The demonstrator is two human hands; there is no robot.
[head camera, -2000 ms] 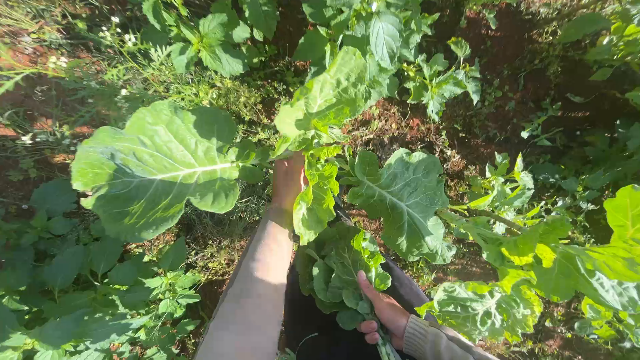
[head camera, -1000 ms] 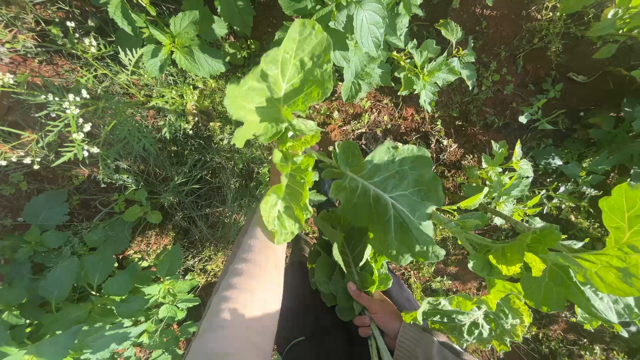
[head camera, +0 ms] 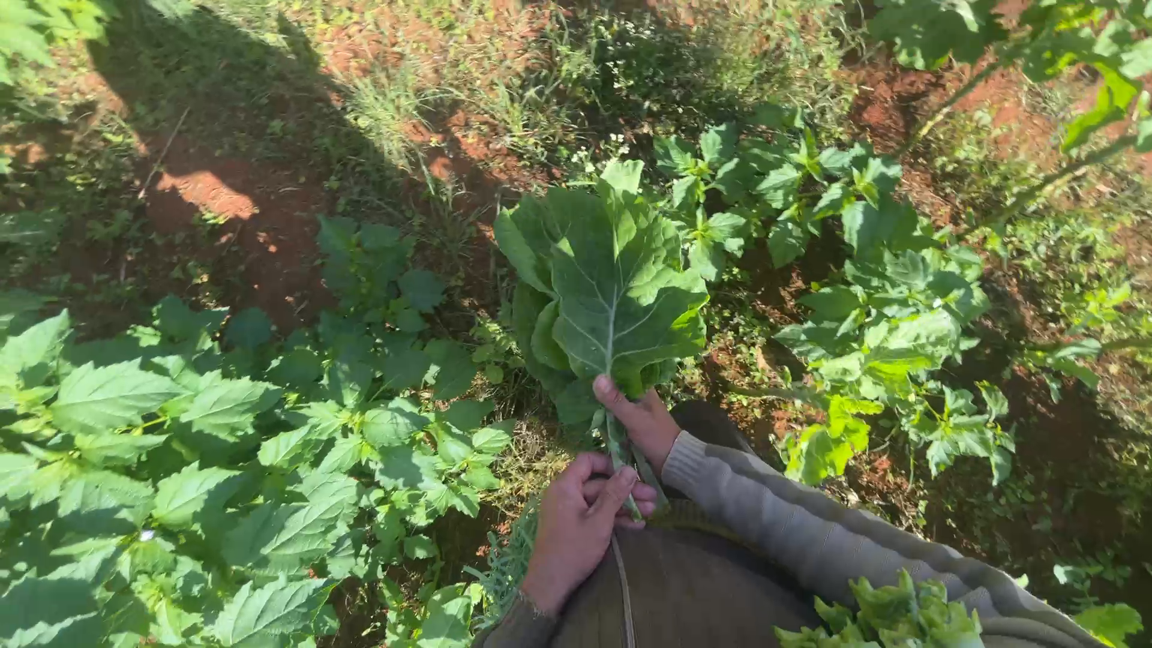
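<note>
A bunch of broad green leaves (head camera: 612,297), collard-like with pale veins, stands upright in front of my body. My right hand (head camera: 641,423) is closed around the stalks just below the leaf blades, thumb on top. Lower down, my left hand (head camera: 585,522) pinches the stalk ends (head camera: 621,450) between thumb and fingers, close to my right hand. Part of the left fingers lies behind the stalks. A thin cord or strip (head camera: 623,589) hangs below the left hand over my dark clothing.
Leafy plants (head camera: 225,450) grow densely at the left. More plants (head camera: 891,306) stand to the right of the bunch, with tall stems (head camera: 954,103) at the upper right. Reddish soil (head camera: 261,216) with grass and shadows lies ahead. A curly leaf (head camera: 886,616) is near my right sleeve.
My left hand, earlier among the leaves of a standing plant, is now at the stalks beside my right hand. The bunch has come up in front of me. The view has shifted greatly.
</note>
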